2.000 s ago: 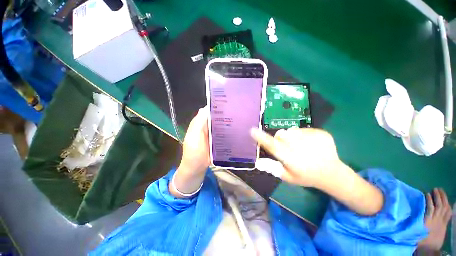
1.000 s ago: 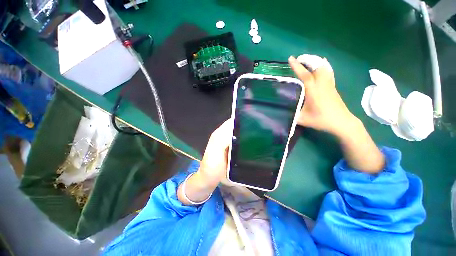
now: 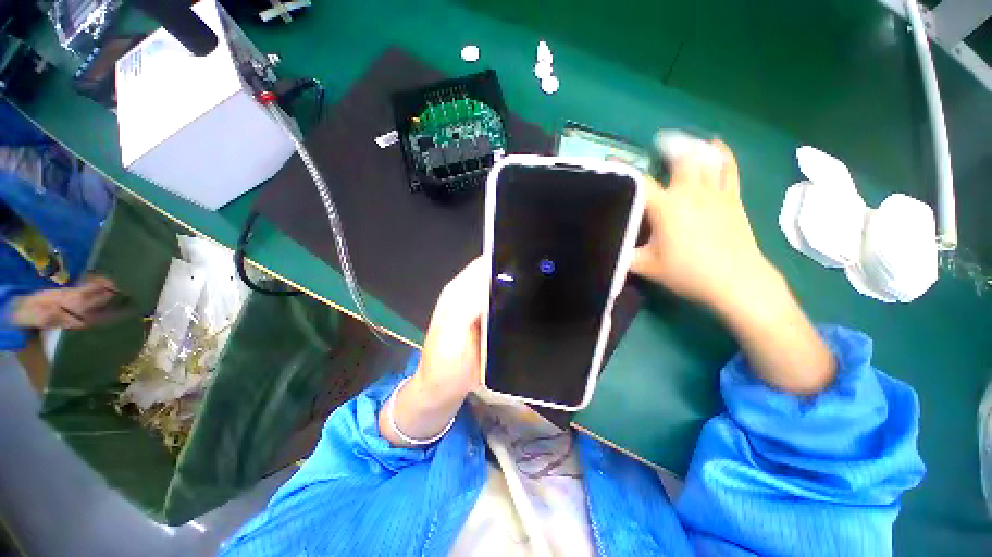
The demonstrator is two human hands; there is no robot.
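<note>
My left hand [image 3: 448, 348] holds a smartphone [image 3: 560, 285] in a white-edged case; its screen is dark with a small blue circle. My right hand [image 3: 702, 229] is blurred, behind and right of the phone, with white covers on its fingertips. It is at the right edge of a flat green circuit board [image 3: 596, 145], partly hidden by the phone and fingers; its fingers seem closed on that edge. A black housing with an inner green board [image 3: 455, 136] and upright pins lies on the black mat [image 3: 359, 180], with a small white label [image 3: 387, 139] beside it.
A white box device [image 3: 201, 120] with a flexible metal tube [image 3: 326, 207] stands at left. White pad stacks [image 3: 862, 234] lie at right. Small white pieces [image 3: 545, 69] lie beyond the mat. A green-lined bin [image 3: 234, 424] is at lower left, with another person's hand [image 3: 71, 305] by it.
The phone screen has gone from a lit page to dark. My right hand has moved from the screen to the flat board. Another person's hand has appeared at left.
</note>
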